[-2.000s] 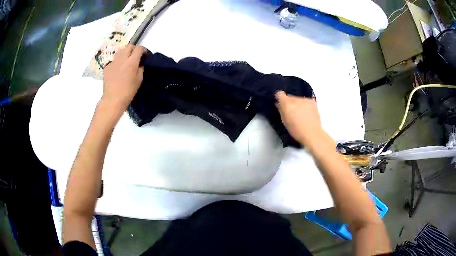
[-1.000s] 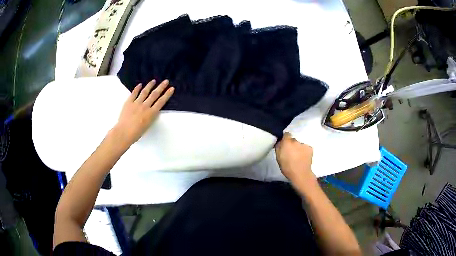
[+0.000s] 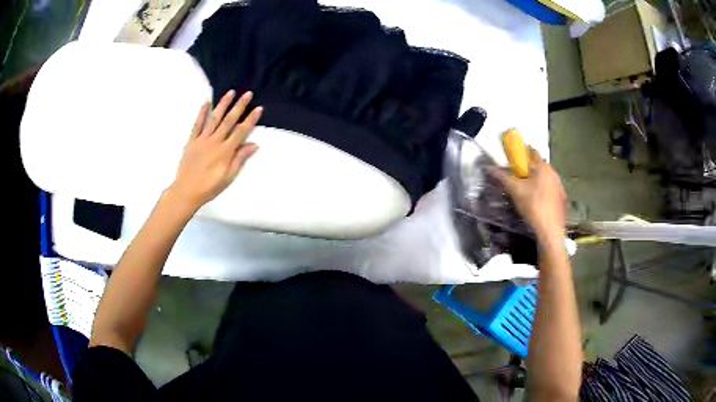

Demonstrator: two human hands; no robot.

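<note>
A black gathered skirt (image 3: 337, 71) lies spread over the far side of the white padded pressing board (image 3: 306, 184), its smooth waistband along the near edge and its toothed hem away from me. My left hand (image 3: 216, 153) lies flat with fingers spread, fingertips at the left end of the waistband. My right hand (image 3: 534, 188) is around the yellow handle of the steam iron (image 3: 475, 196), at the right of the skirt. The iron is blurred and tilted, its soleplate facing the skirt. Part of the handle is hidden by my hand.
The white ironing table (image 3: 353, 259) lies beneath. A black patch (image 3: 98, 218) is on it at near left. A stained pale bar (image 3: 157, 20) is at far left. A blue plastic crate (image 3: 514, 318) stands below the right edge. A pale hose (image 3: 652, 231) trails right. A cardboard box (image 3: 616, 51) is at far right.
The skirt went from bunched in both hands to spread on the board. My right hand has let go of the waistband and taken the iron, lifting it from the table. My left hand stays at the waistband.
</note>
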